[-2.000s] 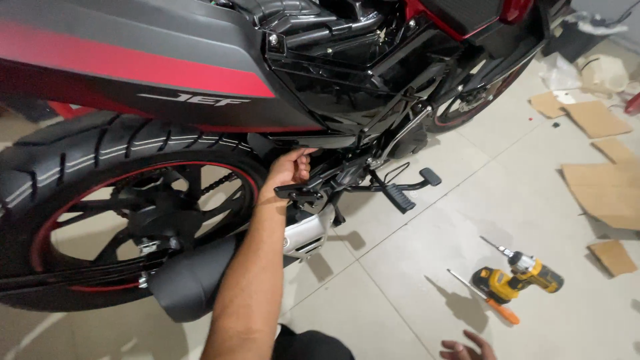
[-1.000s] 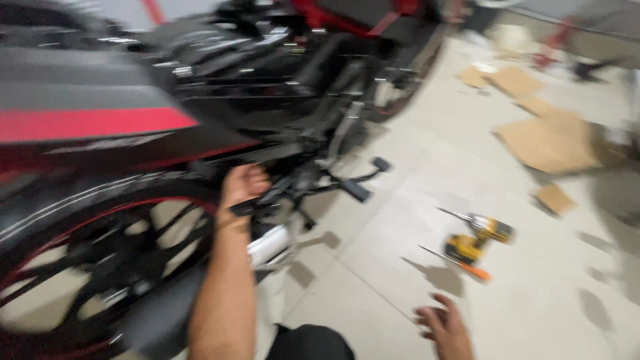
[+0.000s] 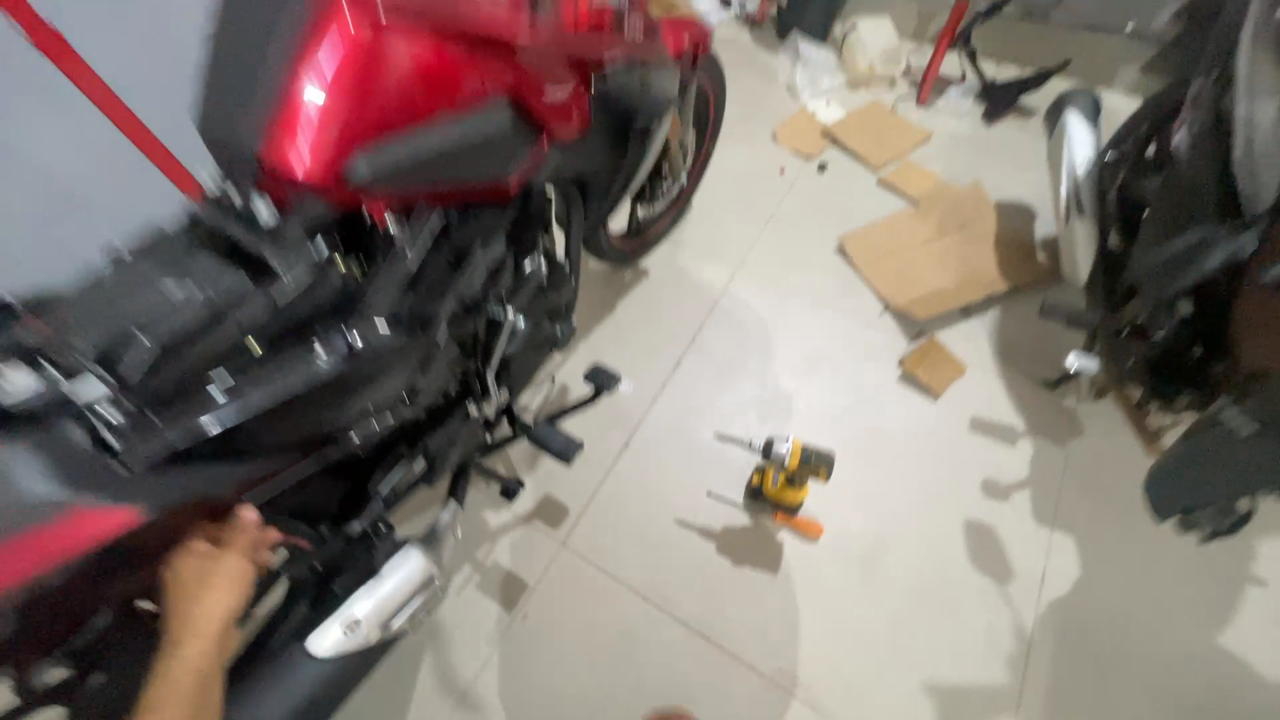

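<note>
My left hand [image 3: 225, 560] reaches to the lower edge of the dark side panel of a red and black motorcycle [image 3: 430, 110], above the exhaust with its silver heat shield [image 3: 378, 602]. Its fingers are blurred, and whether they grip something does not show. Of my right hand [image 3: 670, 714], only a sliver of skin appears at the bottom edge. On the tiled floor stands a yellow and black cordless drill [image 3: 790, 475] with a long bit. Beside its base lies a screwdriver with an orange handle [image 3: 800, 526]. The foot pedal [image 3: 555, 440] juts out from the motorcycle's side.
Flat cardboard pieces [image 3: 925, 255] lie on the floor beyond the drill. Plastic wrapping [image 3: 815, 70] is heaped at the back. Another motorcycle [image 3: 1190, 250] stands at the right, and a red bar [image 3: 100, 95] slants at the upper left.
The view has swung toward the right and the motorcycle's front. My right hand, seen with spread fingers before, is now almost out of view. My left hand remains by the side panel.
</note>
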